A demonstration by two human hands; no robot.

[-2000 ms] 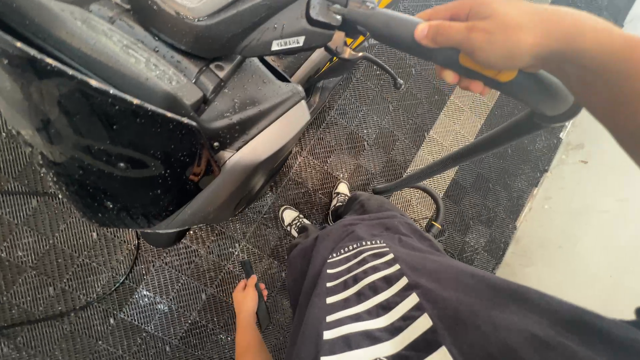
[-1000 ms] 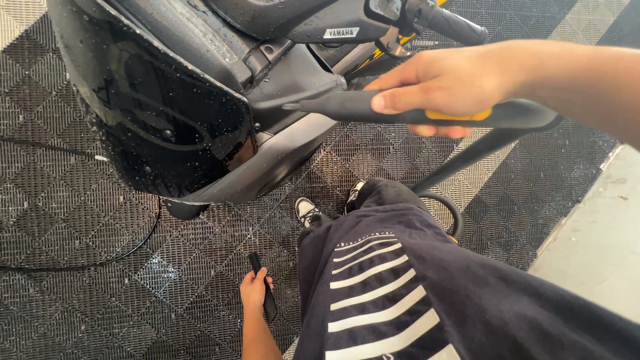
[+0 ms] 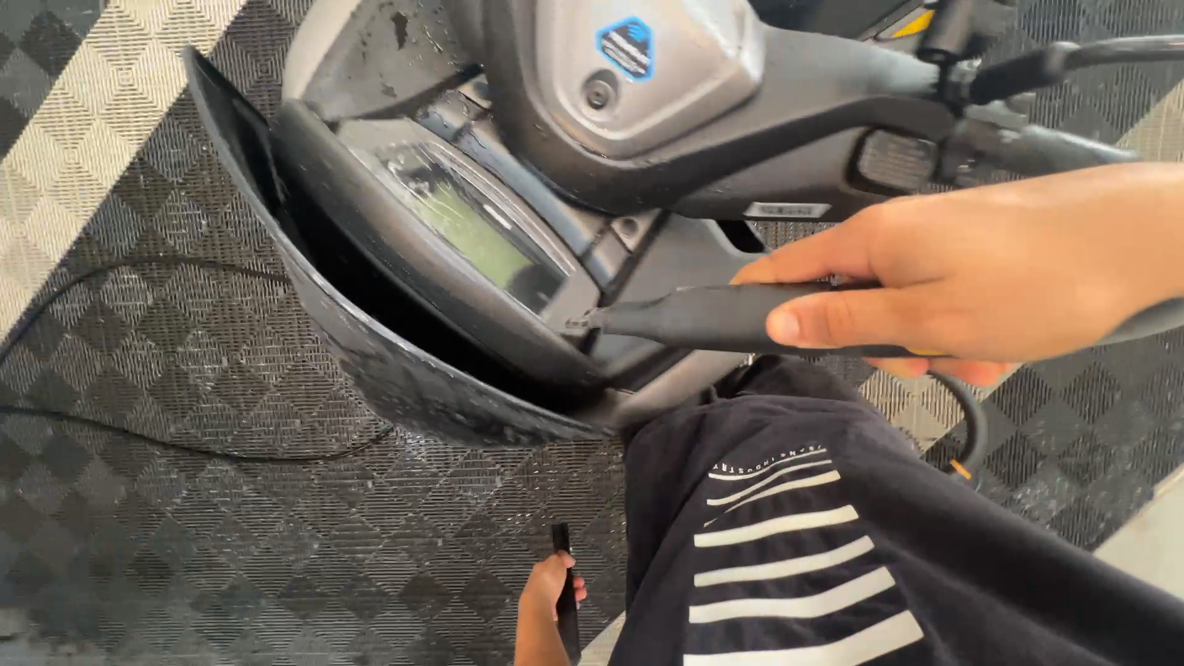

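My right hand (image 3: 962,268) is closed around the black handle of a hose nozzle (image 3: 703,316). The narrow tip points left, at the lower right corner of the instrument display (image 3: 486,245) of a Yamaha scooter; whether it touches cannot be told. Water drops and wet streaks show on the display and its surround. Low in the view, my left hand (image 3: 548,587) grips a slim black object (image 3: 566,606), its kind unclear, held over the floor. The dark windscreen (image 3: 398,361) curves along the scooter's front, left of and below the display.
The grey handlebar cover (image 3: 638,120) and a brake lever (image 3: 1082,57) lie at the top. A thin black cable (image 3: 213,451) runs over the wet tiled floor (image 3: 277,555) at left. A thick hose (image 3: 971,416) loops at right, beside my dark clothing.
My right hand has brought the nozzle from above the handlebar area to the display. The view has shifted closer over the scooter's front. My left hand still holds the black object.
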